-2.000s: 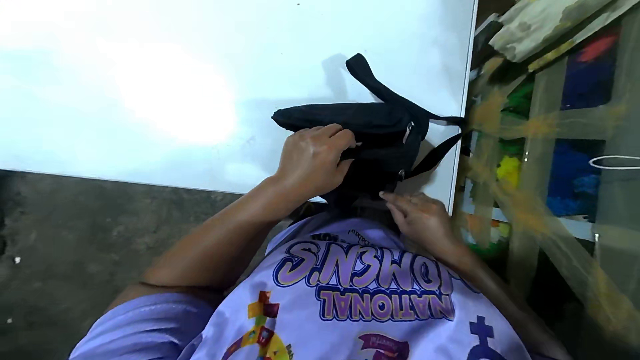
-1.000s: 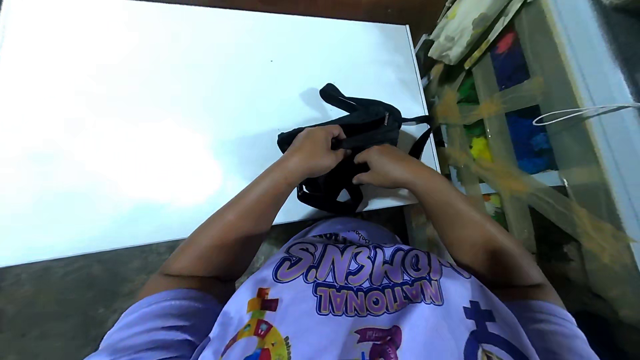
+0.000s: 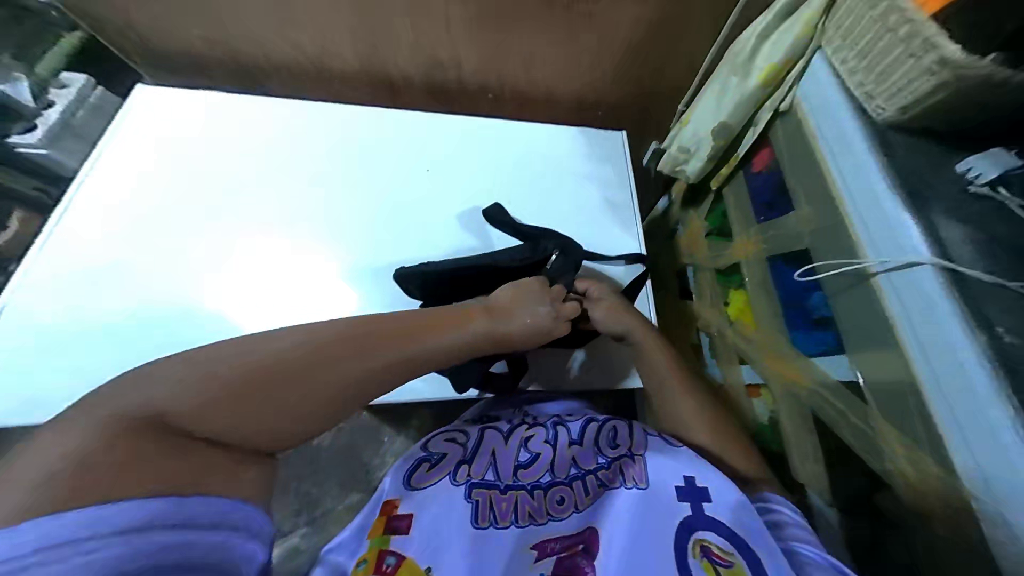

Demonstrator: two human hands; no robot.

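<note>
A black fabric bag with straps (image 3: 480,274) lies on the white table (image 3: 320,168), near its front right corner. My left hand (image 3: 532,314) is closed on the bag's fabric by a metal zipper pull. Fingertips of my right hand (image 3: 606,308) pinch the bag's right end, close beside my left hand. One strap loops up behind the bag, and another reaches the table's right edge. What lies under my fingers is hidden.
A brown wooden panel (image 3: 400,56) stands behind the table. On the right are a taped frame with coloured items behind it, a hanging patterned cloth (image 3: 740,88), a woven basket (image 3: 896,68) on a ledge, and a white cord (image 3: 920,262).
My left hand has moved right along the bag, and both hands are now close together at its right end. The view has shifted to show more of the table and the panel behind.
</note>
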